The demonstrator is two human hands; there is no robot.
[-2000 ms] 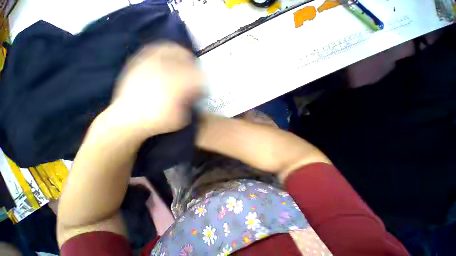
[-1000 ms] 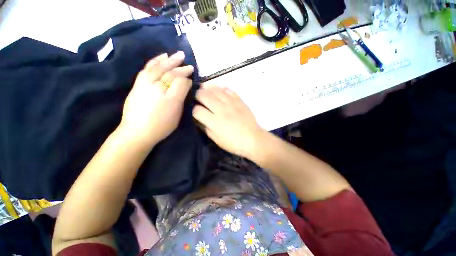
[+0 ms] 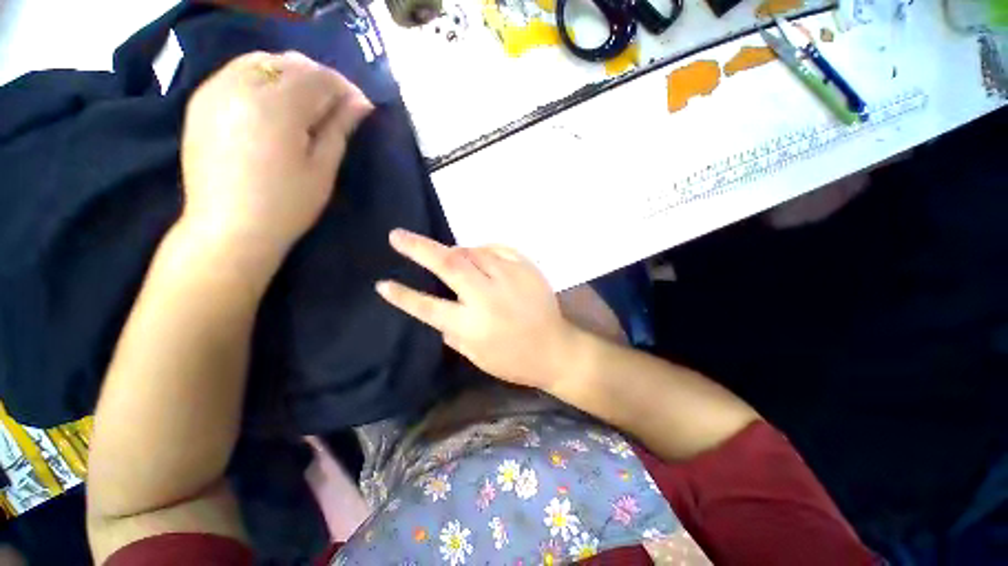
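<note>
The dark garment (image 3: 365,321) covers the left of the white table and hangs over its front edge onto the lap. A small white label (image 3: 168,62) shows on it at the upper left. My left hand (image 3: 260,144) is curled on the upper part of the garment, its fingers closed on the cloth; the fingertips are partly hidden. My right hand (image 3: 486,304) lies on the garment's right edge, palm down, with two fingers spread. Small metal machine parts (image 3: 359,28) show above the garment, cut off by the frame's top.
On the white table (image 3: 531,188), black shears (image 3: 597,28) lie at the top. Green-handled snips (image 3: 818,83) and a thin blue stick (image 3: 835,77) lie to their right. Faint ruler markings (image 3: 796,155) run near the front edge. A flowered apron (image 3: 508,486) covers the lap.
My left hand has moved up and left and its fingers have curled onto the cloth. My right hand has moved down from the table edge, fingers spreading over the garment. The view has shifted slightly.
</note>
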